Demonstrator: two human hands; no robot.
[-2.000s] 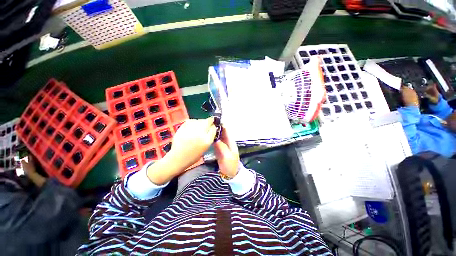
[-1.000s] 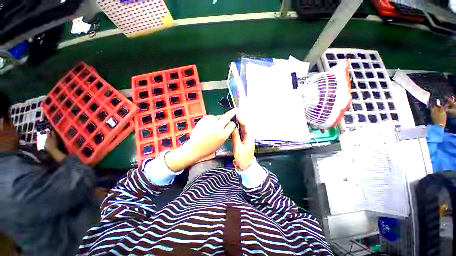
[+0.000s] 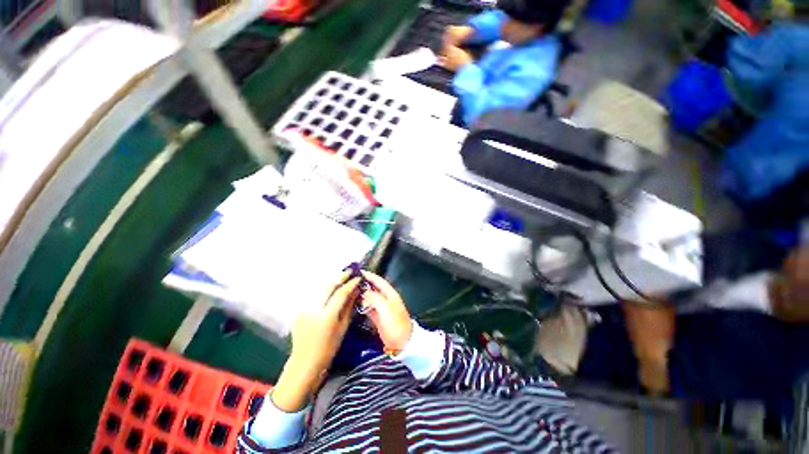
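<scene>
My left hand (image 3: 319, 332) and my right hand (image 3: 387, 312) are together in front of my body, near the lower edge of the papers. A small dark watch unit (image 3: 357, 271) is held between the fingertips of both hands. The fingers cover most of it, and the picture is blurred, so its face and details cannot be told. The red plastic tray (image 3: 167, 381) with dark units in its pockets lies at the lower left, cut off by the frame edge.
White papers (image 3: 275, 253) lie beyond my hands. A small fan (image 3: 333, 182) and a white tray (image 3: 348, 118) with dark units stand behind them. A worker in blue (image 3: 510, 71) sits at the back. A dark curved object (image 3: 537, 168), cables and another person's arm (image 3: 650, 346) are right.
The view has swung to the right, so the trays and papers sit further left and the second red tray is out of view. Both hands still hold the small dark unit.
</scene>
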